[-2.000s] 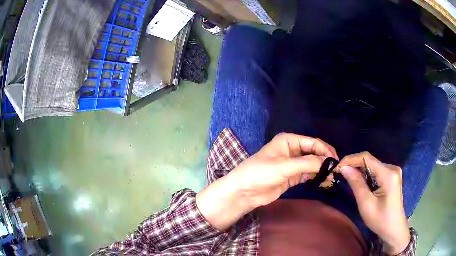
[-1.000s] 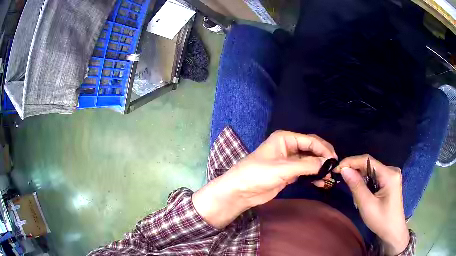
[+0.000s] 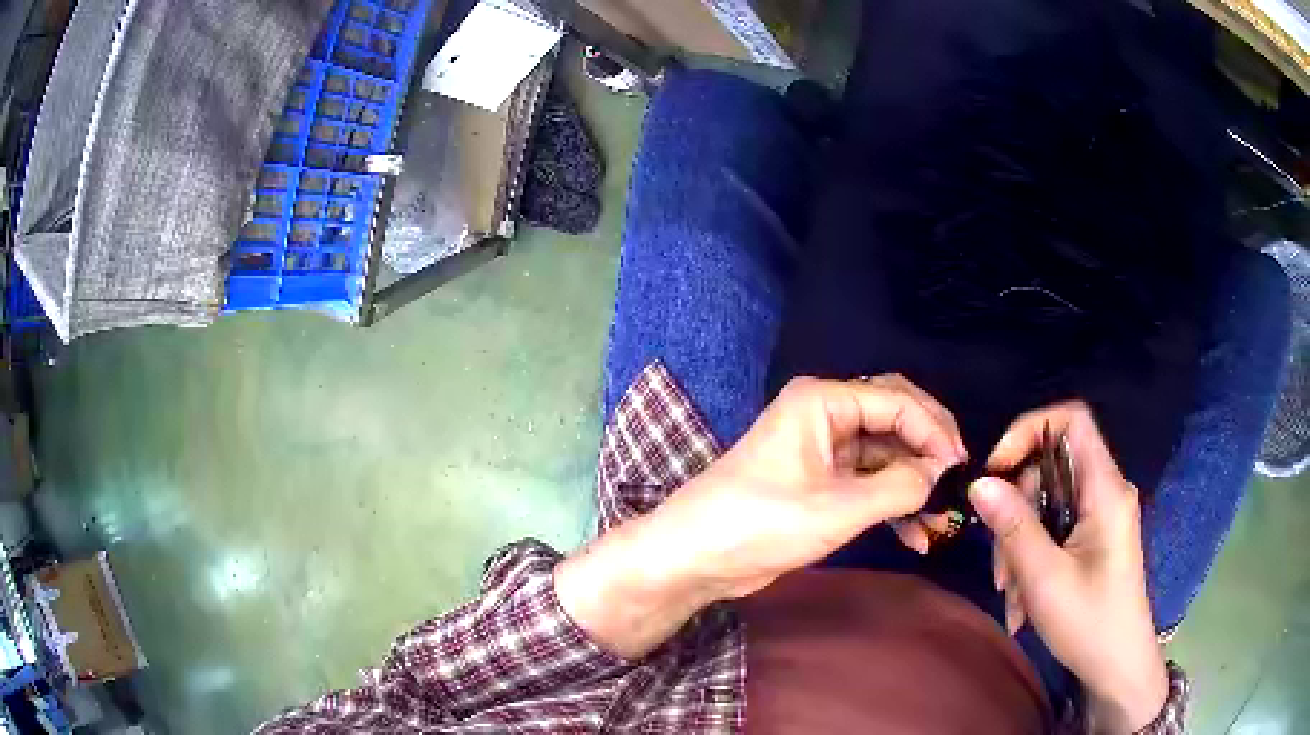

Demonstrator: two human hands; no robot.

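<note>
A small black fabric piece [image 3: 954, 491] is pinched between the fingertips of my left hand [image 3: 819, 467]; it merges with the dark cloth behind it. A small gold-yellow patterned patch [image 3: 947, 528] shows just below those fingers. My right hand [image 3: 1075, 524] is close on the right, its thumb and forefinger near the black piece. Dark thread snips [image 3: 1057, 481] lie in its palm and fingers, blades pointing up. Whether its fingertips also pinch thread or a needle is too small to tell. A large dark cloth [image 3: 1006, 230] covers my lap.
A pale thread end [image 3: 1042, 296] lies on the dark cloth. At the upper left stand a blue plastic crate [image 3: 309, 216], draped grey fabric [image 3: 165, 172] and a shelf with a white paper [image 3: 489, 55]. A mesh basket [image 3: 1281, 395] is at the right edge. The floor [image 3: 359, 474] is green.
My right hand has turned slightly and its fingertips are a little farther from the left ones. The black piece shows less; its loop shape is no longer visible.
</note>
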